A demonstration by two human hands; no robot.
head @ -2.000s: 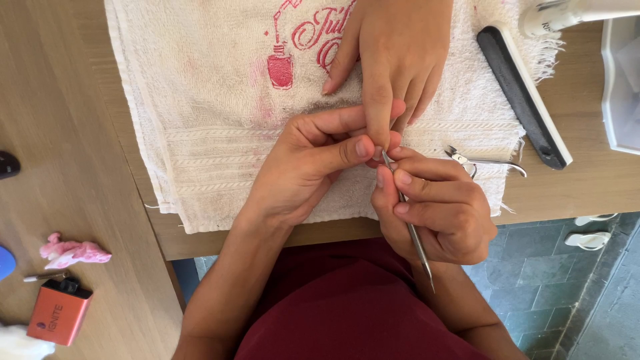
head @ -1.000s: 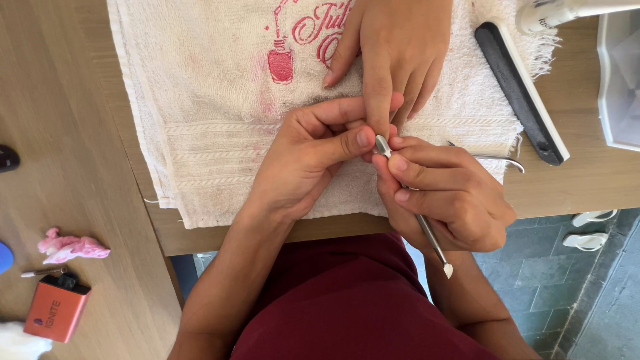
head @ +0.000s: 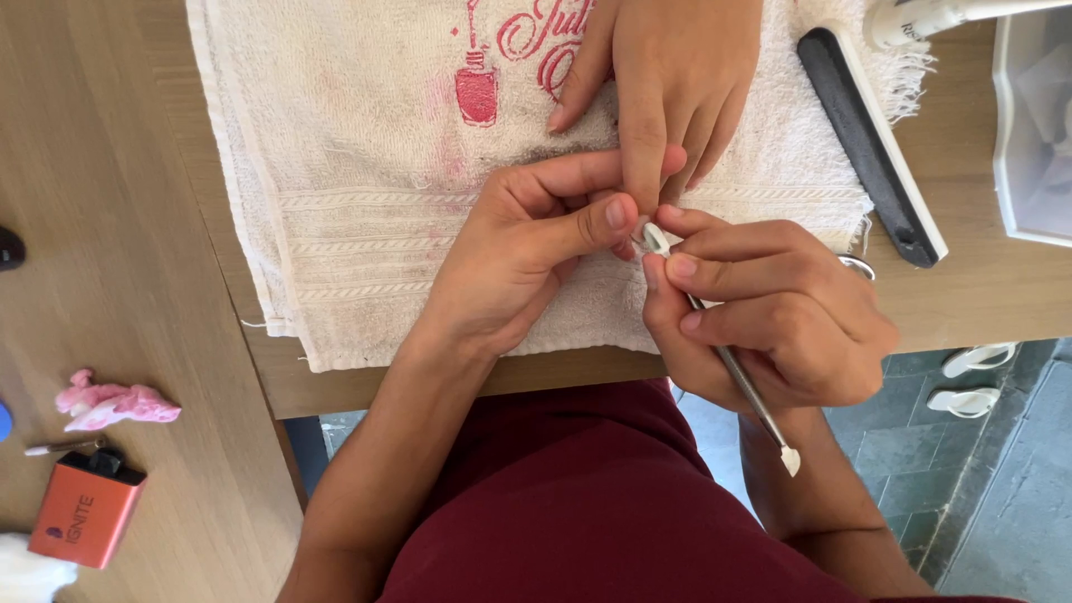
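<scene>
My left hand (head: 523, 247) supports the index finger of another person's hand (head: 670, 75), which lies palm down on a cream towel (head: 360, 126) with a red nail-polish design. Between my right hand's (head: 770, 310) fingers and thumb is a metal cuticle pusher (head: 745, 381). Its broad spoon end is at that person's fingertip, and its small spade-shaped end points down toward my lap. Part of the cuticle nippers (head: 857, 266) shows behind my right hand; the rest is hidden.
Right of the towel lie a black and white nail file (head: 875, 146), a white bottle (head: 913, 21) and a clear plastic container (head: 1009, 151). On the wooden table at left are a pink crumpled item (head: 117, 402), an orange box (head: 88, 511) and white fluffy material (head: 29, 574).
My right hand has shifted a little right and turned the pusher, so its spade end now faces the view. The nippers, visible two seconds ago, are now mostly covered. My left hand keeps its hold.
</scene>
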